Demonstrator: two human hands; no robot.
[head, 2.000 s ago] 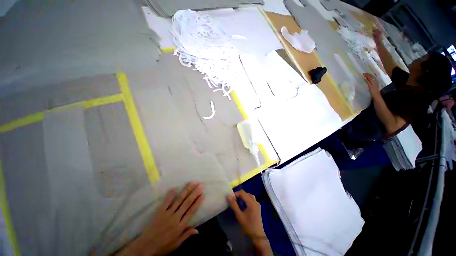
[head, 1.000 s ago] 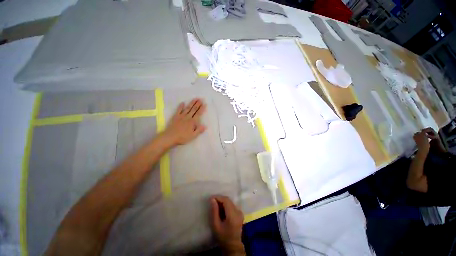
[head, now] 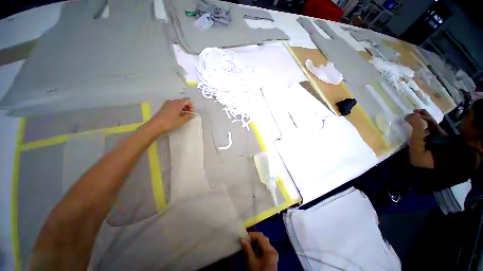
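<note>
A grey vest panel (head: 188, 159) lies on the grey work area nearest me, its shoulder strap pointing away from me. My left hand (head: 177, 115) pinches the far end of that strap. My right hand (head: 259, 252) is at the table's front edge, its fingers on the panel's near right corner; its lower part is cut off by the picture's edge. A squeeze bottle with a thin tip (head: 266, 172) lies right of the panel. A small white strip (head: 226, 141) lies beyond it.
Yellow tape (head: 153, 174) frames the work area. A white strip pile (head: 222, 79), white cut pieces (head: 323, 153) and a black object (head: 346, 106) lie to the right. A grey panel stack (head: 106, 58) lies at the far left. Another person (head: 450, 143) works at the right.
My left hand has gone from lying flat on the fabric to pinching the strap's end, which now stands out paler. My right hand has moved down and right to the panel's corner.
</note>
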